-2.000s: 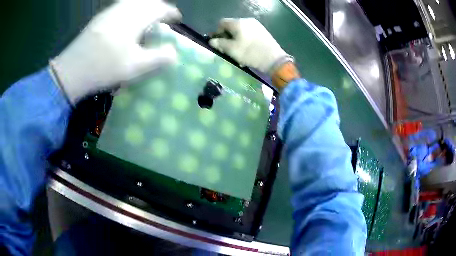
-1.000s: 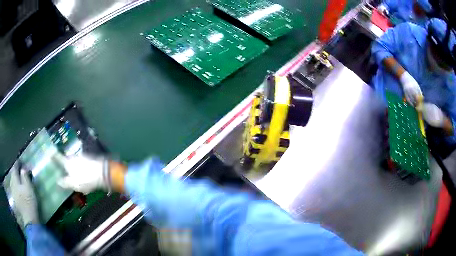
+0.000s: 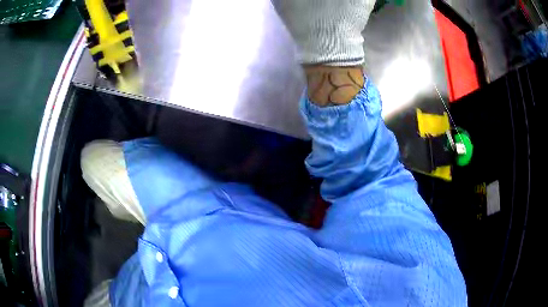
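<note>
My right hand [image 3: 330, 30], in a white knitted glove, reaches over the steel table [image 3: 240, 72] at the top. Its fingers are cut off by the upper edge, so what it may hold is hidden. A small green piece [image 3: 393, 3] shows just right of the glove at the edge; I cannot tell what it is. My left hand cannot be made out. Cream shapes poke out of the blue smock at the left; they look like trouser legs or shoes.
The white rail [image 3: 42, 174] with a red stripe runs down the left, beside the green belt [image 3: 21, 96]. A green circuit board [image 3: 30, 9] is at the top left. A yellow-and-black block [image 3: 111, 39] stands at the table's left corner. A green round thing [image 3: 462, 147] is at right.
The view has swung right and down. The carrier with the pale sheet has left the centre. My right hand is off the sheet and over the steel table; my left has left view.
</note>
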